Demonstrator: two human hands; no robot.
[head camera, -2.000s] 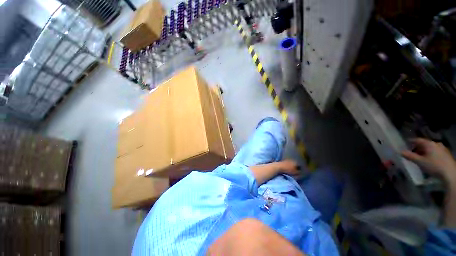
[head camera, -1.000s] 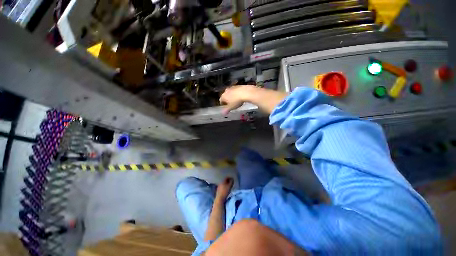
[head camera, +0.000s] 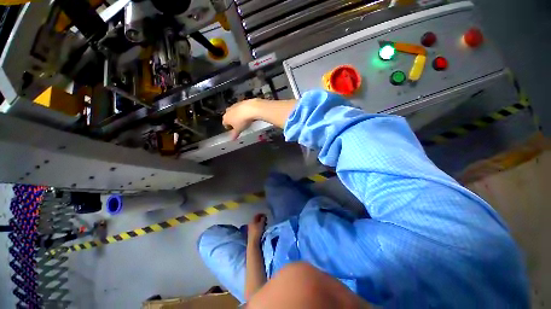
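Note:
My right hand (head camera: 243, 116) rests with bent fingers over the pale machine side rail (head camera: 226, 142), beside the dark mechanisms of the carton sealer (head camera: 172, 66). Its fingertips hang over the rail's near edge. My left hand (head camera: 257, 224) is low at my lap, beside the knee, small and dark; whether it holds anything cannot be told. The sloping grey control panel (head camera: 368, 54) is right of my right hand, with a large red knob (head camera: 345, 80) on a yellow base and a lit green button (head camera: 386, 52).
Dark metal rollers (head camera: 302, 18) lie behind the panel. A purple-wheeled lattice conveyor (head camera: 25, 247) stands at far left. Yellow-black tape (head camera: 181, 219) crosses the floor. A carton edge (head camera: 193, 301) shows at the bottom, and a pale wooden piece (head camera: 504, 158) at right.
The view has swung from the floor cartons to the machine and panel, then shifted slightly further right. My right hand stays at the rail. My left hand stays low by the lap.

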